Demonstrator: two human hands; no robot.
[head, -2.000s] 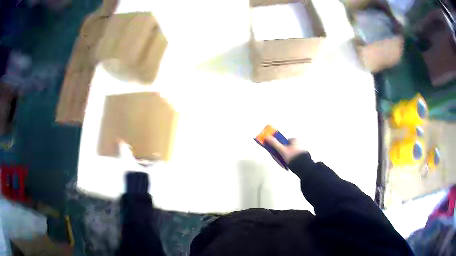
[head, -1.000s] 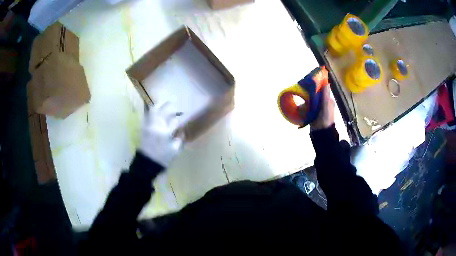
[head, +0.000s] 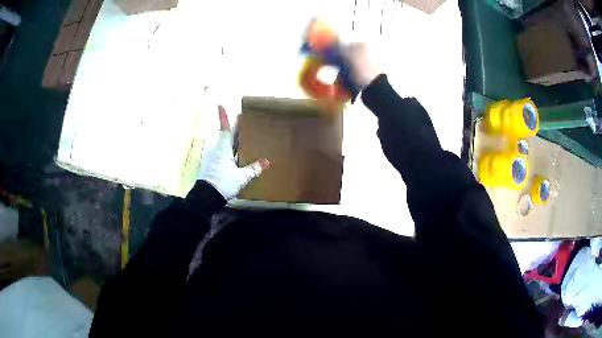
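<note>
A brown carton (head: 290,152) with its top closed lies on the white table right in front of me. My left hand (head: 231,162), in a white glove with bare fingertips, rests at the carton's left side, thumb over the top and fingers apart. My right hand (head: 360,63), bare and blurred, holds the tape gun (head: 327,66), orange and dark blue with a yellow-edged roll, over the carton's far right edge. I cannot tell whether tape touches the carton.
Yellow tape rolls (head: 511,170) and a pale ring (head: 525,204) lie on the cardboard-covered side bench (head: 561,198) at the right. Brown cartons (head: 66,46) stand by the table's far left edge. A dark brown box (head: 551,53) is at the far right.
The open carton seen a second ago no longer shows; a closed-top one is in front of me. My right hand has moved from the table's right edge to above it with the tape gun.
</note>
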